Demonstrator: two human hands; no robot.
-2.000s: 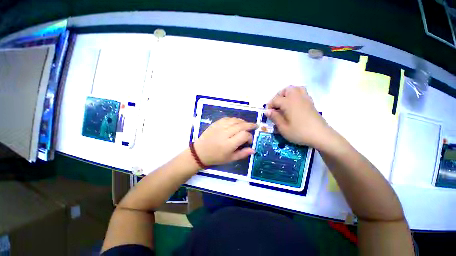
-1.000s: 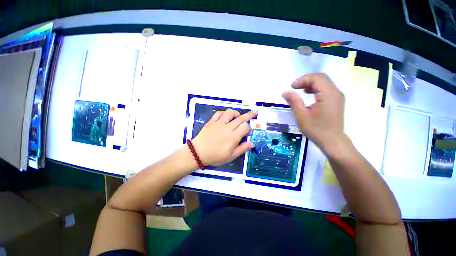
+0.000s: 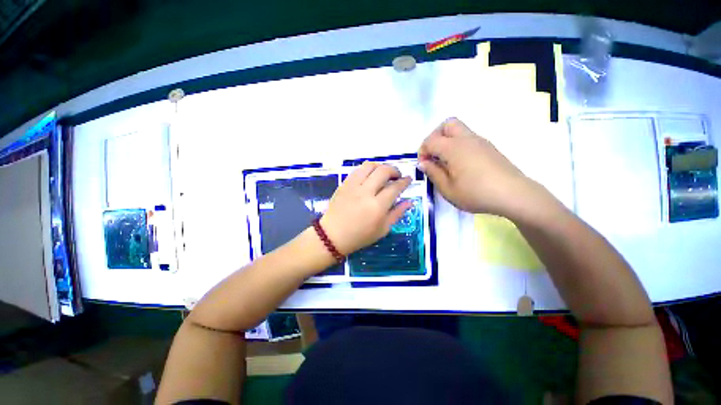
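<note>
A white two-window plastic frame [image 3: 251, 213] lies face down in the black fixture [image 3: 434, 273]. The dark green circuit board [image 3: 387, 257] fills its right half, and the left window looks dark. My left hand [image 3: 362, 207] rests over the middle divider and upper board, fingers spread, hiding part of the slot above the board. My right hand [image 3: 466, 170] is at the frame's upper right corner, thumb and fingertips together, beside a small black patch [image 3: 420, 172]. Whether they pinch something small cannot be made out.
Half-assembled units lie at left [image 3: 126, 237] and right [image 3: 692, 190]. A yellow sheet [image 3: 510, 241] is near my right forearm; another with black patches [image 3: 522, 79] is at the back. A red-yellow tool [image 3: 452, 39], clear plastic bag [image 3: 589, 67] and stacked sheets [image 3: 24, 229] are around.
My right hand, raised with fingers apart a second ago, has come down to the frame's upper right corner. My left hand has shifted right over the board. The camera view has turned.
</note>
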